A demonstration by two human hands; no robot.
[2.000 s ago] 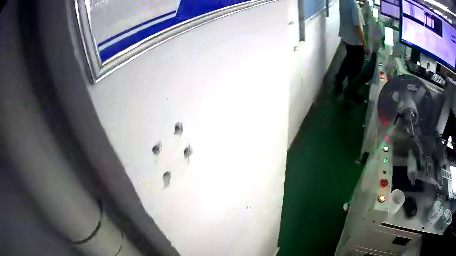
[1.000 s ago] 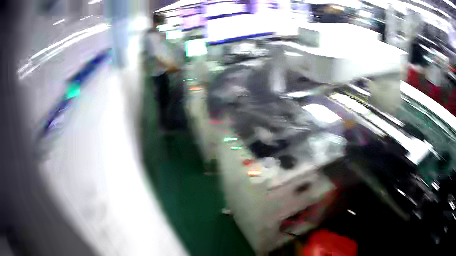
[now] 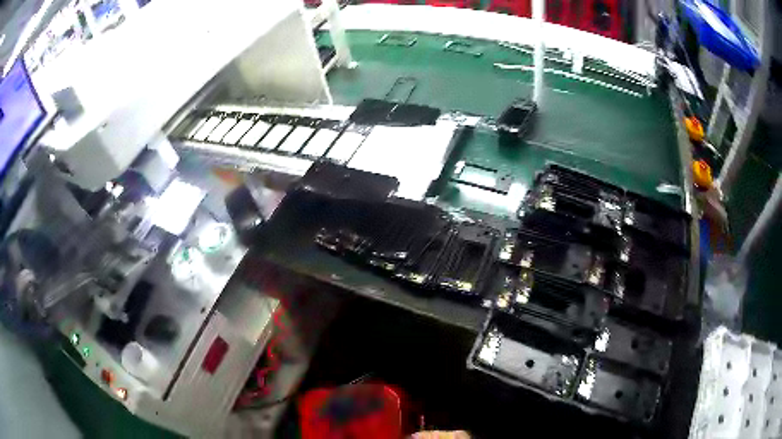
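Note:
A row of thin dark phone middle frames with white centres lies on the white infeed track (image 3: 399,159), running left into the machine. Black blister trays (image 3: 527,356) with phone-shaped pockets are stacked at the right. More dark frames (image 3: 420,253) stand grouped left of the trays, in front of the track. A skin-toned patch (image 3: 442,435), perhaps part of my right hand, is cut off by the bottom edge; its fingers and any hold are not visible. My left hand is not in view.
A red stool (image 3: 351,411) stands at the bottom. A white machine housing (image 3: 257,60) stands over the track's left part. A green surface (image 3: 592,120) with a white post (image 3: 538,51) lies behind. White crates (image 3: 737,386) stand at lower right.
The view has swung right, from the white wall and aisle to the track and black trays. A skin-toned patch now shows at the bottom edge.

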